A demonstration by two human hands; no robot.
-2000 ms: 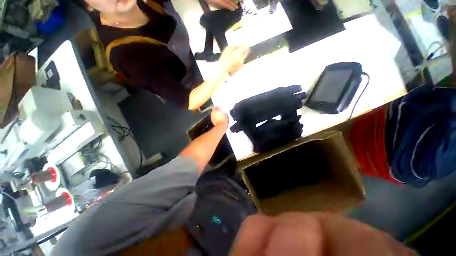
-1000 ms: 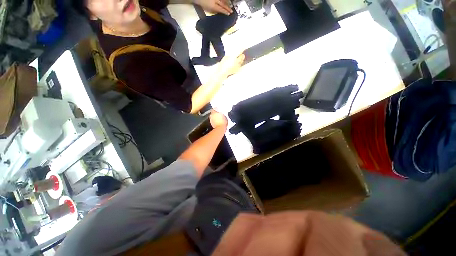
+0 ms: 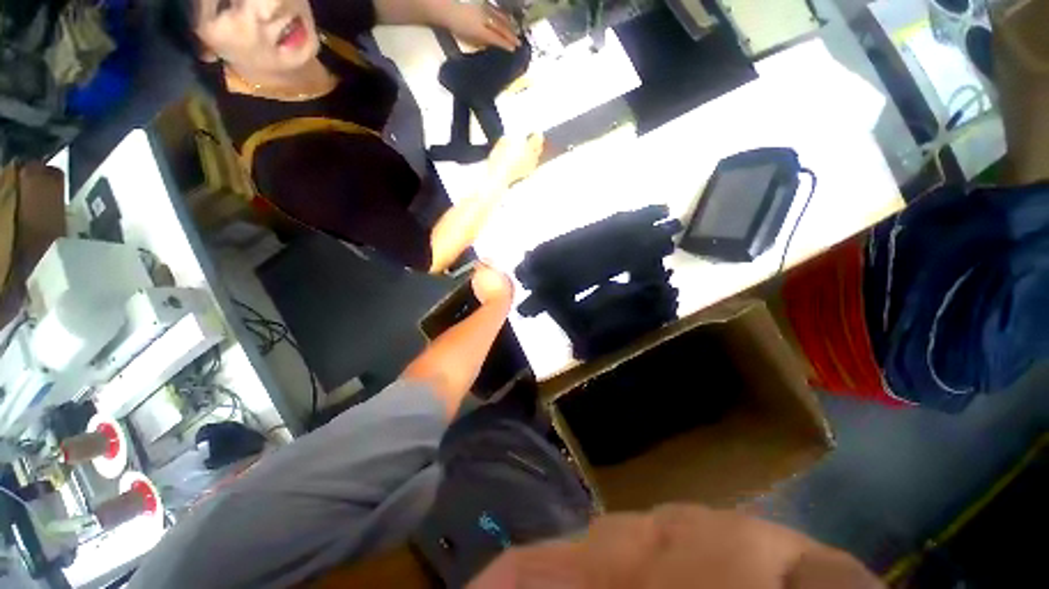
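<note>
My left hand (image 3: 491, 288), at the end of a grey sleeve, rests at the edge of the white table (image 3: 713, 282). It is small and foreshortened, and its fingers are not clear. A stack of small black parts (image 3: 604, 276) lies on the table just right of it. A large blurred patch of skin at the bottom edge appears to be my right hand (image 3: 679, 555). It is very close to the camera and cut off, so its fingers and any held thing cannot be made out.
An open brown carton (image 3: 702, 454) with dark contents stands below the table edge. A control screen (image 3: 745, 207) with a cable is on the table. A coworker (image 3: 334, 161) sits across, one hand on a black piece (image 3: 477, 86). Red and navy bundles (image 3: 961, 299) are at right.
The view has shifted slightly, so the table and carton sit a little further left. The coworker's face has come into view. My left hand stays by the table edge; the blurred hand sits slightly lower.
</note>
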